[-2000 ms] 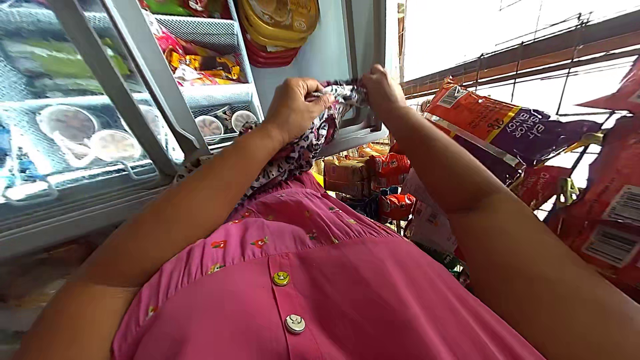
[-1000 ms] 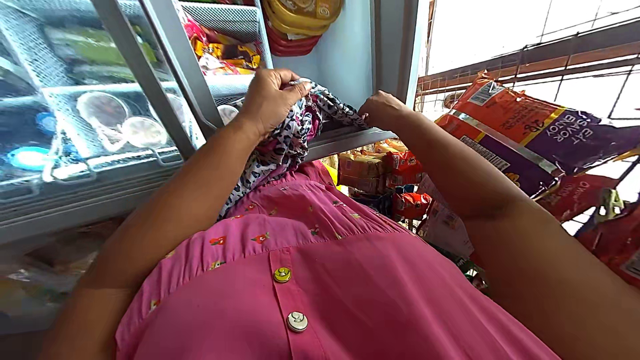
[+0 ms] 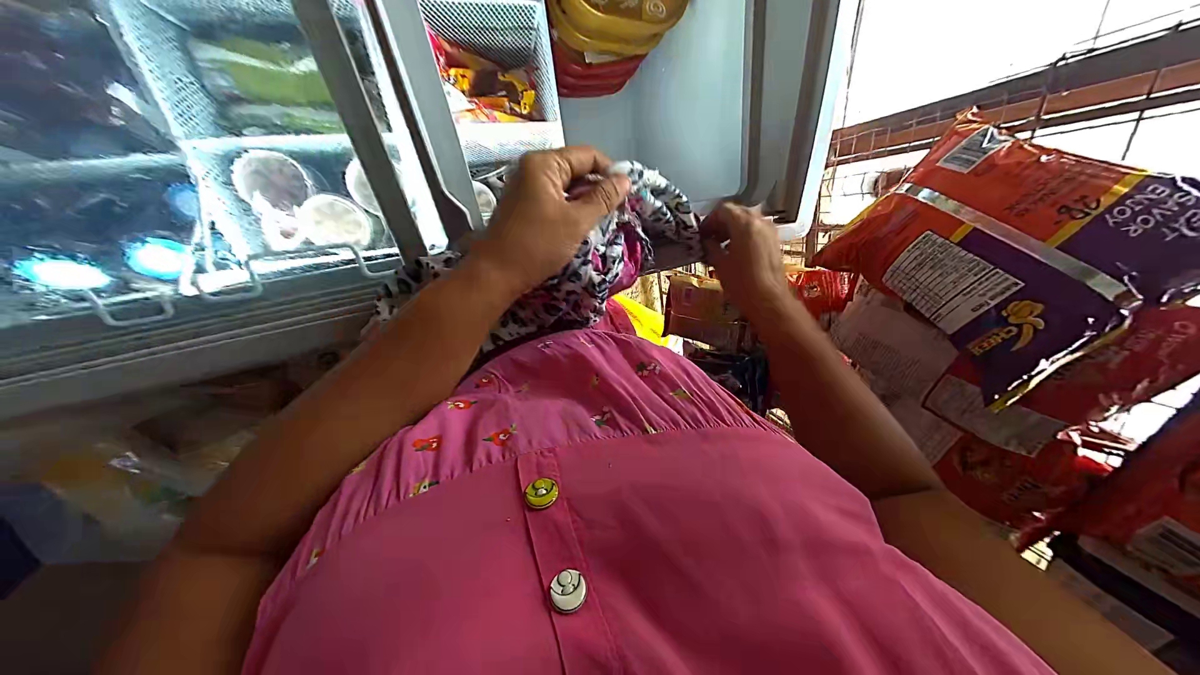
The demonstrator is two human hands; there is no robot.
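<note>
A black-and-white patterned cloth (image 3: 562,291) with pink patches is bunched at the front edge of a chest freezer (image 3: 684,122). My left hand (image 3: 553,206) pinches its upper part between thumb and fingers. At the cloth's right end, my right hand (image 3: 745,248) has its fingers curled on the fabric, near the freezer's right front corner. The lower part of the cloth hangs against my pink buttoned dress (image 3: 656,525). The fingertips of my right hand are partly hidden.
A sliding glass lid (image 3: 272,141) covers the freezer's left side. Inside are a white wire basket (image 3: 502,131) with colourful packets and yellow-lidded tubs (image 3: 614,28). Snack bags (image 3: 994,244) hang by a wire grille (image 3: 1059,84) at right. More packets (image 3: 703,309) stand below the freezer's edge.
Two seconds ago both hands held the cloth higher and nearer each other; one second ago they were farther apart, with the cloth stretched between them. It is still between both hands.
</note>
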